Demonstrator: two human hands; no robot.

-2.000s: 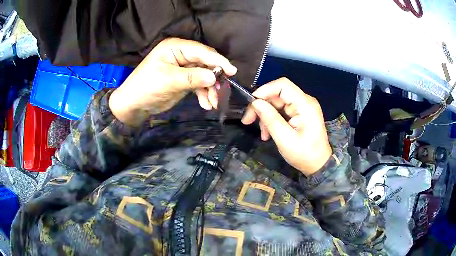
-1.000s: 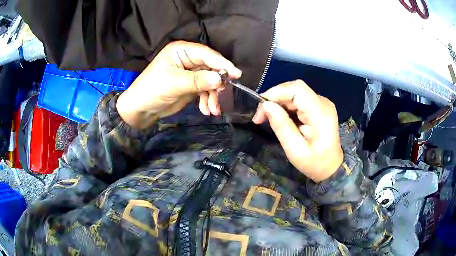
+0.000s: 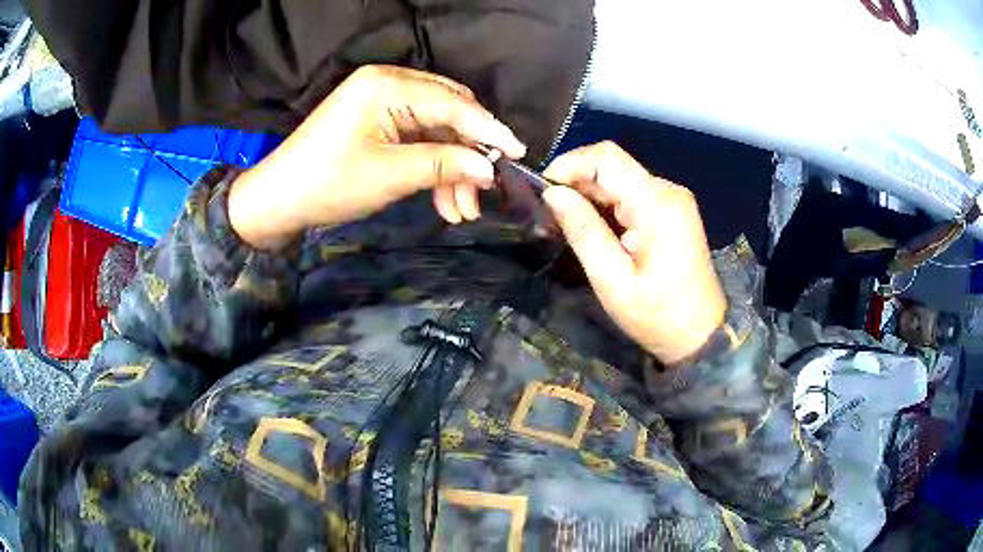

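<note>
My left hand [image 3: 372, 156] pinches a tiny shiny piece [image 3: 494, 154] between thumb and forefinger; it may be a cord end fitting. My right hand [image 3: 641, 253] pinches a slim dark metal tool [image 3: 527, 173], perhaps tweezers, whose far end meets the piece at my left fingertips. The dark brown padded jacket [image 3: 216, 59] hangs over the table edge behind my hands, its zip tape [image 3: 577, 102] along the right edge. Whether a cord runs through the piece cannot be told.
The white table [image 3: 744, 76] spans the upper right, with red scissor loops [image 3: 892, 13] on it. A blue container [image 3: 135, 189] and a red container [image 3: 81, 286] stand at left. A whitish bag [image 3: 862, 399] and dark cloth lie at right, below the table edge.
My right hand has come closer to my left, so less of the tool shows between them. My left hand still pinches the small piece.
</note>
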